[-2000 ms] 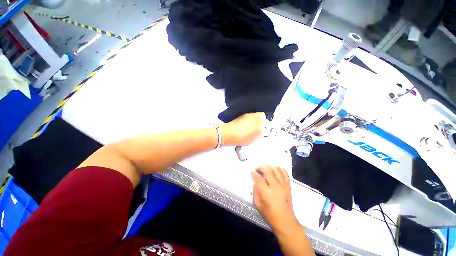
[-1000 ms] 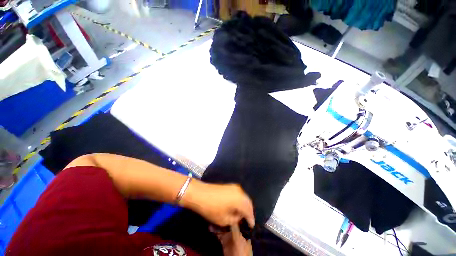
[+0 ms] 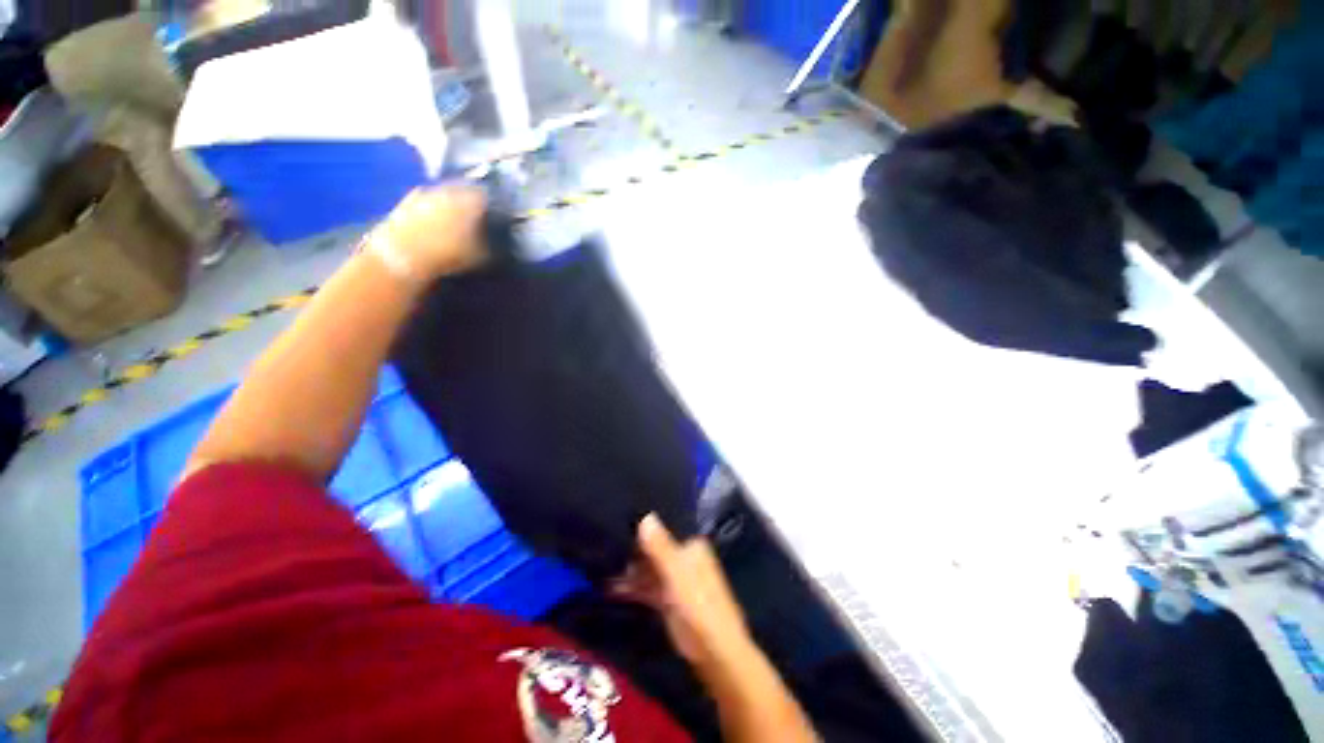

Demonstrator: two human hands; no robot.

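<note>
A black garment panel (image 3: 545, 385) is stretched between my two hands, left of the table, above a blue crate (image 3: 160, 494). My left hand (image 3: 440, 230) is raised and closed on its far end; the fingers are blurred. My right hand (image 3: 671, 581) holds the near end by its edge, thumb on top. More black cloth hangs below my right hand. The sewing machine (image 3: 1249, 494) shows at the right edge, blurred.
A black heap (image 3: 1002, 240) lies on the far part of the white table (image 3: 813, 363). Small black pieces (image 3: 1191, 675) lie by the machine. A measuring tape (image 3: 886, 653) runs along the table's front edge. A cardboard box (image 3: 102, 254) stands on the floor, far left.
The view has swung left. My hands have left the table's front edge; the left is now far out and up, and the panel is spread over the crate. The machine has shifted towards the right edge.
</note>
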